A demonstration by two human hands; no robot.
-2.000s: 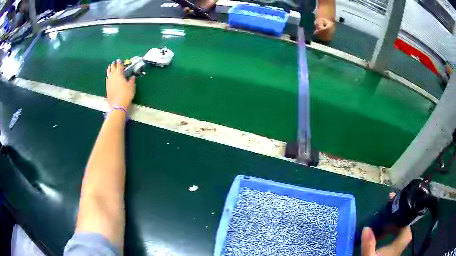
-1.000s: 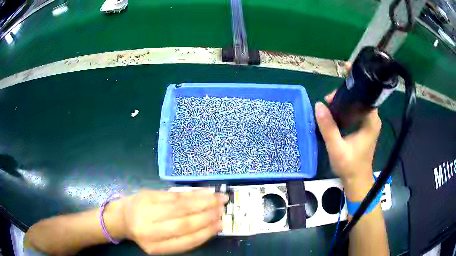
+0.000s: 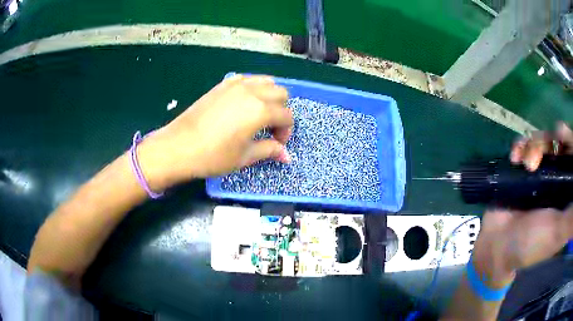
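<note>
My left hand (image 3: 242, 128) is over the left part of the blue bin (image 3: 398, 157), its fingertips at the small silver screws (image 3: 327, 150); whether it pinches one cannot be told. My right hand (image 3: 521, 226) holds the black electric screwdriver (image 3: 515, 182) level, its thin bit pointing left towards the bin. The white fixture (image 3: 226, 241) lies below the bin, with round holes and black pads across it. A green circuit board (image 3: 274, 247) with small parts sits in its left half.
A pale edge rail (image 3: 188, 34) runs along the green conveyor belt (image 3: 389, 28). A grey post (image 3: 496, 53) stands at upper right. A clear strip (image 3: 315, 31) crosses the belt. A white scrap (image 3: 172, 105) lies left of the bin.
My left hand has moved from the fixture up into the bin, uncovering the circuit board. My right hand has moved right and down, and the screwdriver has turned from tilted to level.
</note>
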